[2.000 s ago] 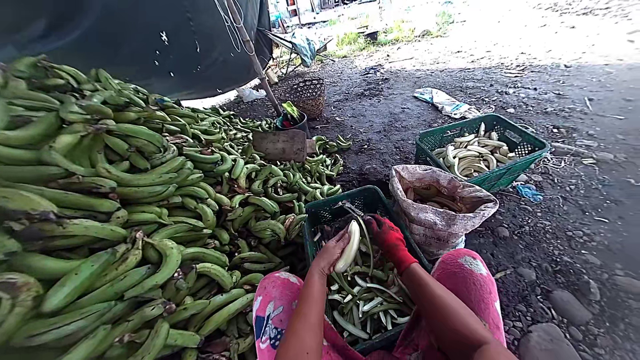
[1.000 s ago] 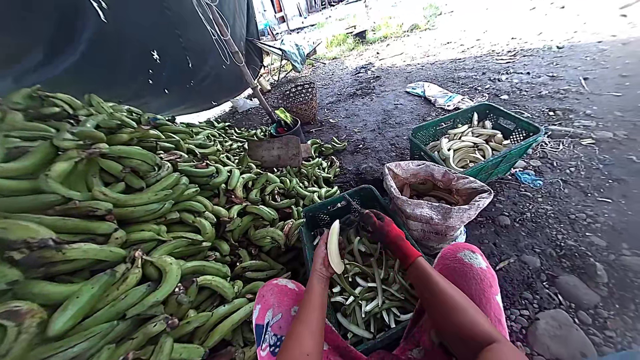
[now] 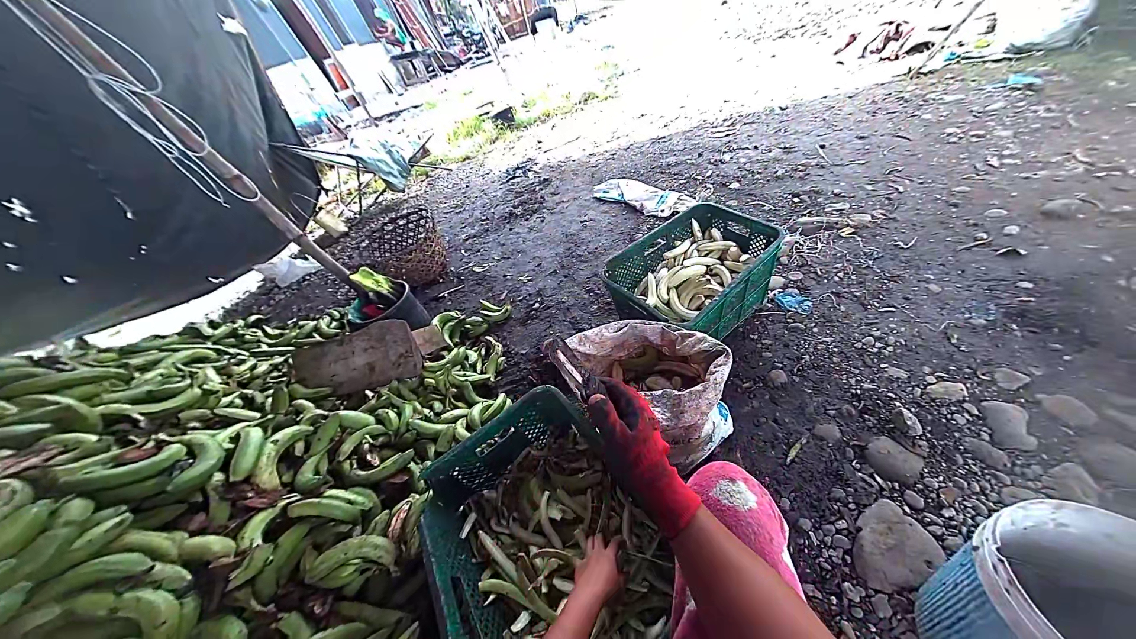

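My right hand (image 3: 635, 435), in a red and black glove, is closed around a knife (image 3: 568, 366) whose dark blade points up and left over the crate's rim. My bare left hand (image 3: 599, 568) reaches down among the peels (image 3: 532, 541) in the near green plastic crate (image 3: 441, 550); its fingertips are partly hidden there, and whether they grip anything does not show. Behind my right hand stands an open woven sack (image 3: 643, 340) with pale pieces inside. Farther back, a second green crate (image 3: 741, 297) holds peeled bananas (image 3: 697, 271). Unpeeled green bananas (image 3: 142, 470) lie heaped at the left.
A wooden board (image 3: 359, 358) lies on the heap beside a dark bucket (image 3: 406, 306) and a wicker basket (image 3: 413, 248). A pole (image 3: 213, 160) leans by the dark tarp (image 3: 115, 151). At the lower right are stones (image 3: 896, 546) and a large pail (image 3: 1003, 577).
My left hand, which held a peeled banana above the crate, is now down among the peels without that banana in view. My right hand has come up to the crate's rim. The view has swung right.
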